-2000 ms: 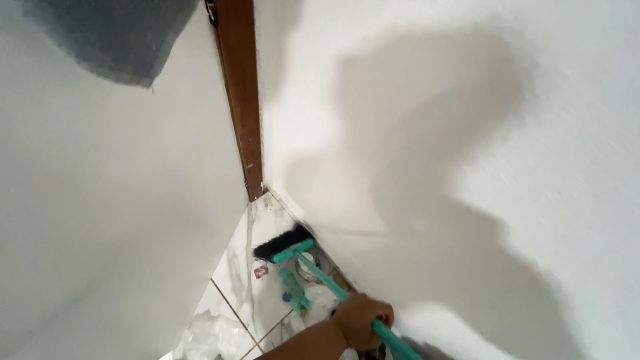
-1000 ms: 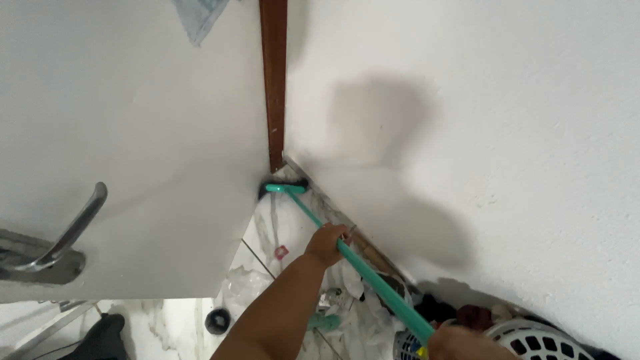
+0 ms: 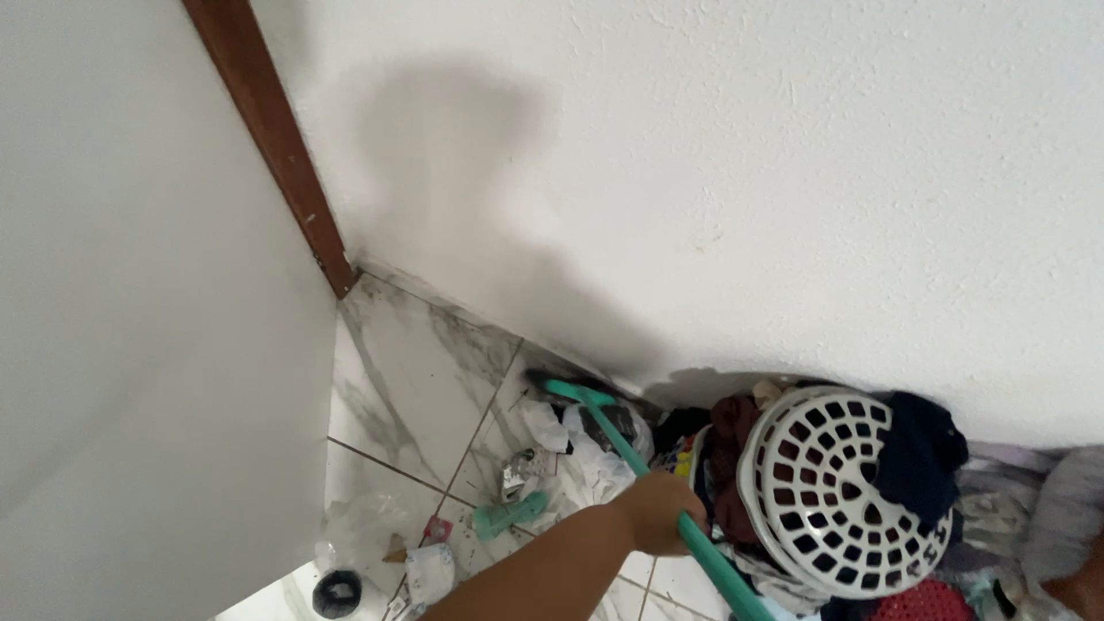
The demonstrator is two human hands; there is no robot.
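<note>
My left hand grips the teal handle of a broom, reaching in from the bottom. The broom's head, teal with dark bristles, lies on the marble-look tile floor against the foot of the white wall, touching or just beside white plastic bags. The lower end of the handle runs out of view at the bottom. My right hand cannot be made out; a patch of bare skin shows at the lower right edge. Left of my forearm lie a teal plastic piece, a foil wrapper, a red packet and a white packet.
A white plastic laundry basket lid with a navy cloth over it stands by the wall, clothes around it. A white door fills the left side, near a brown door frame. A black roll lies near the door's edge.
The broom head has moved from the corner by the door frame along the wall, toward the laundry basket. My left hand still holds the handle. My right hand has left the view.
</note>
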